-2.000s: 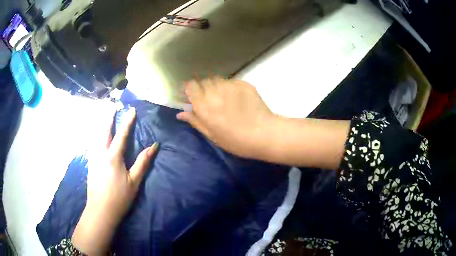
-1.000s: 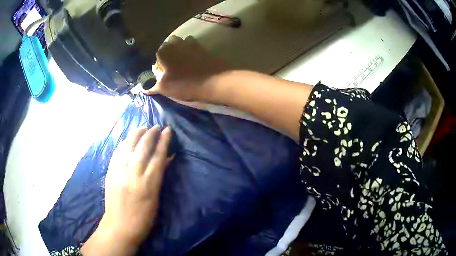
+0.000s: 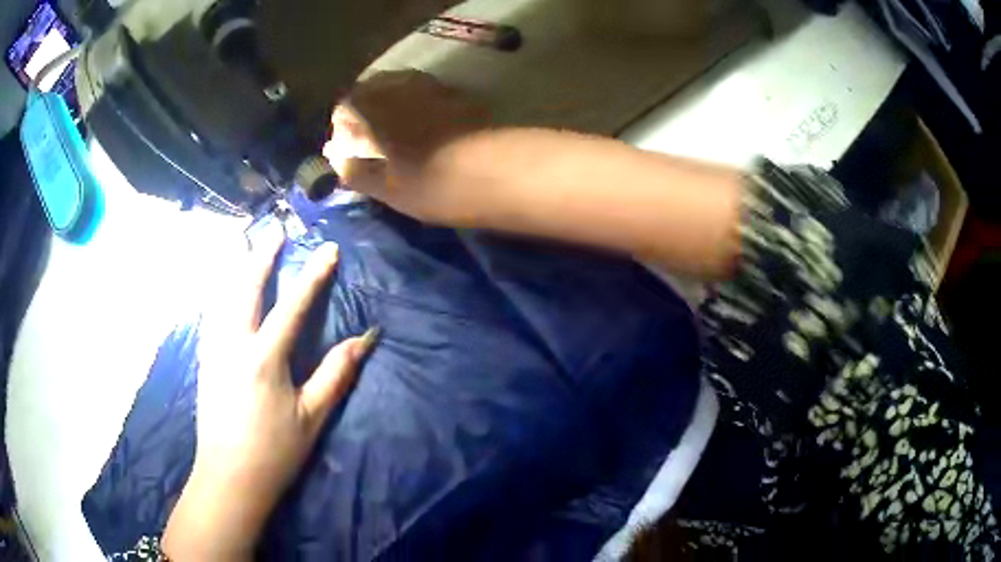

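Observation:
The navy garment panel [image 3: 472, 384] lies crinkled over the white table, with its upper tip at the presser foot and needle area [image 3: 283, 209], which glares in the lamp light. A white strip [image 3: 670, 472] runs along its lower right edge. My left hand [image 3: 274, 362] lies on the panel with fingers spread, fingertips just below the needle area. My right hand [image 3: 384, 143] is beside the sewing machine head [image 3: 176, 99], right of the knurled knob [image 3: 316, 178]; its fingers are partly shadowed and blurred, and I cannot tell what they hold.
Reddish thread snips [image 3: 472, 31] lie on the machine bed [image 3: 593, 66]. A turquoise oval object [image 3: 60, 165] and a lit phone [image 3: 42, 49] are at the upper left. A wooden-edged bin [image 3: 951, 225] with scraps is at the right. Dark cloth surrounds the table.
Over two seconds my right hand has moved left and up to the machine head. My left hand closed its fingers and drew back, then spread and moved up again. The panel's right side has shifted.

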